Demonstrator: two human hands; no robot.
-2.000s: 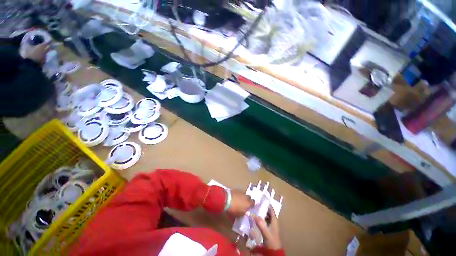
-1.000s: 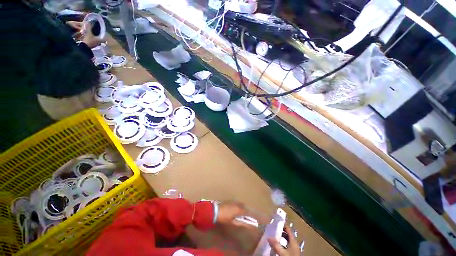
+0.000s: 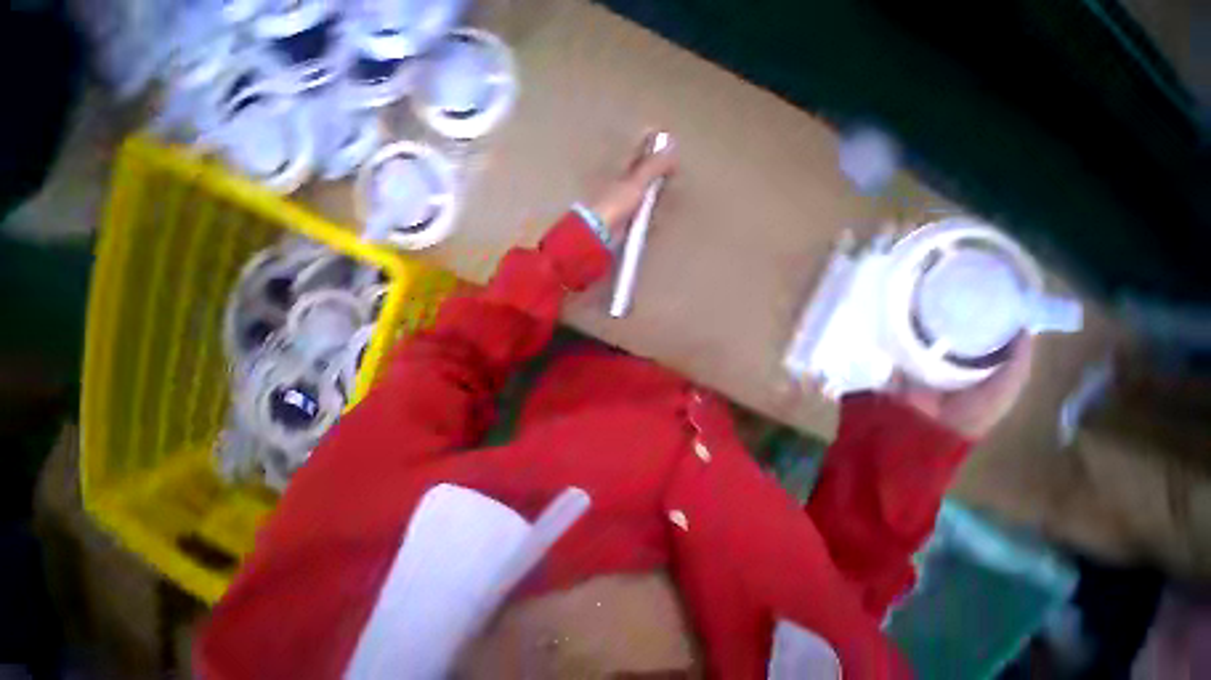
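Note:
My left hand (image 3: 635,190) is closed around a narrow white stem (image 3: 634,259), which slants above the brown cardboard near the bench's middle. My right hand (image 3: 983,395) grips the lower edge of a round white ring base (image 3: 959,303). A short white bar stands out from this ring to the right. A stack of white stems (image 3: 845,316) lies on the cardboard just left of the ring, partly hidden by it. The picture is blurred, so the finger grip details are unclear.
A yellow crate (image 3: 113,359) at left holds several rings. More white rings (image 3: 461,85) are heaped on the cardboard (image 3: 757,173) at upper left. The green belt (image 3: 956,93) runs behind. A small whitish clump (image 3: 867,157) lies near its edge. A green-lined bin (image 3: 989,591) stands lower right.
The view has turned down and right. My left hand is now farther from my right hand, with a stem in it. A ring base is now in my right hand, where a white stem was.

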